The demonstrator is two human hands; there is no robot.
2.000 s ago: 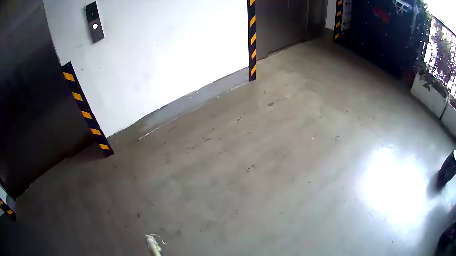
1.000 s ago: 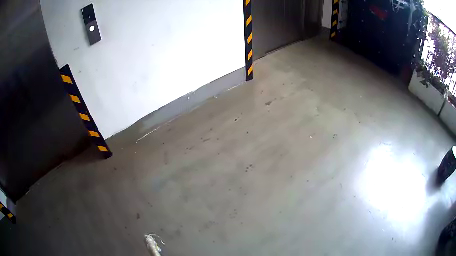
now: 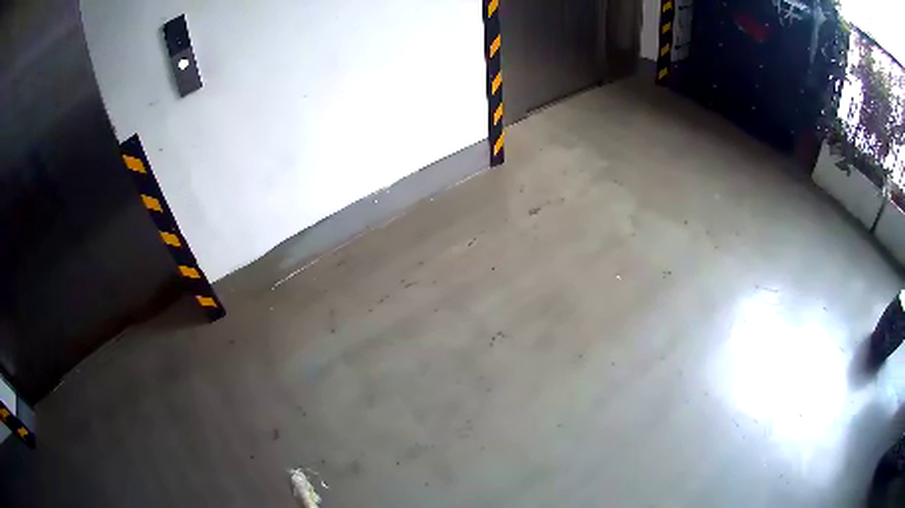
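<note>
The whitish, frayed end of the trolley push handle shows at the bottom edge, left of the middle. The rest of it is cut off by the picture's edge. Neither my left hand nor my right hand is in the picture. The lift call panel is on the white wall at the upper left, with a lit white button. Dark metal goods lift doors stand shut at the left.
A second dark metal door is at the top. Black-and-yellow guards mark the wall corners. Plants stand behind a low white ledge at right. Dark objects are cut off at the right edge. The grey floor has a bright reflection.
The view has shifted very slightly, so the wall, panel and handle end sit a few pixels lower than a second ago. Nothing else has visibly moved.
</note>
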